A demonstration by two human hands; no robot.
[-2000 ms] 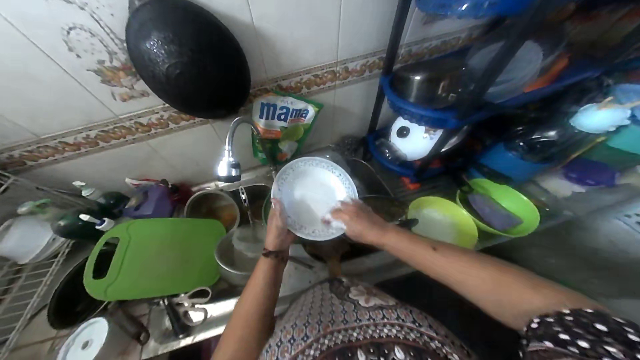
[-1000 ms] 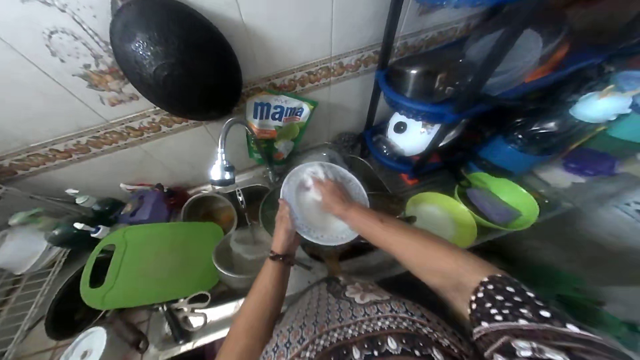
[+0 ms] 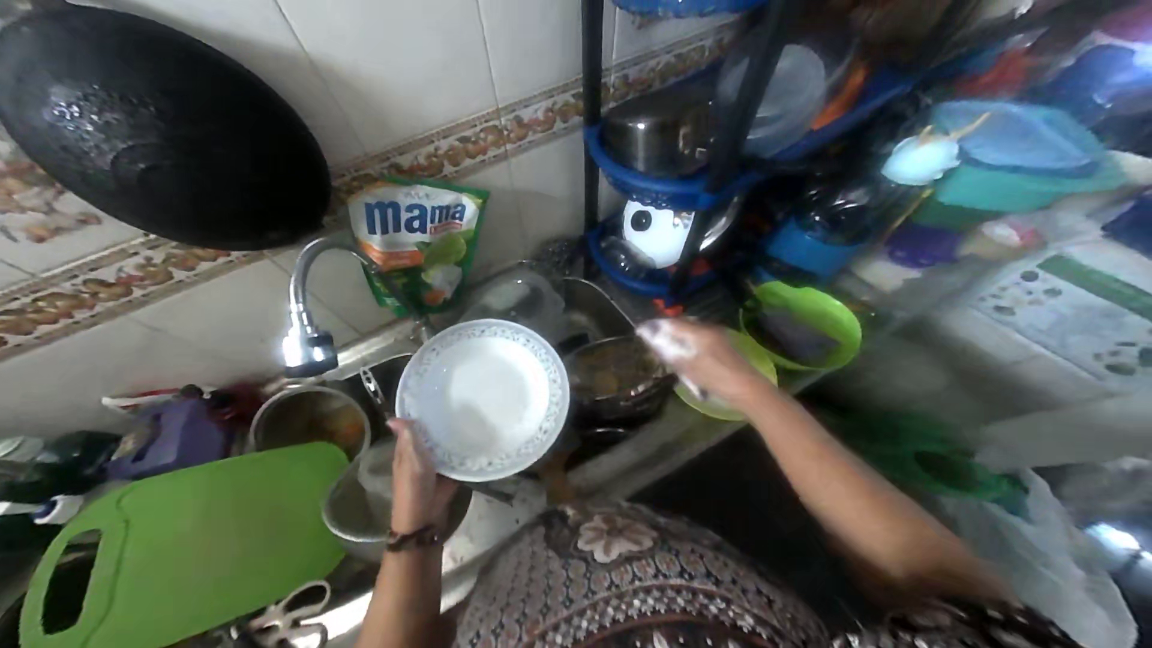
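Note:
A white plate with a patterned rim is held up over the sink by my left hand, its thumb at the left edge. My right hand, blurred, is apart from the plate, above a yellow-green bowl. White suds or something white cover its fingers; whether it grips anything cannot be told. Left of the plate are the chrome faucet and a metal pot. A dark pan with brownish contents sits between the plate and my right hand.
A green cutting board lies at the left, near scissors. A black wok hangs on the tiled wall above a detergent pouch. A blue rack stands behind the sink; a green bowl is at the right.
My right hand has left the inside of the plate and moved right, over the yellow-green bowl. My left hand still holds the plate. Water seen falling from the faucet earlier no longer shows.

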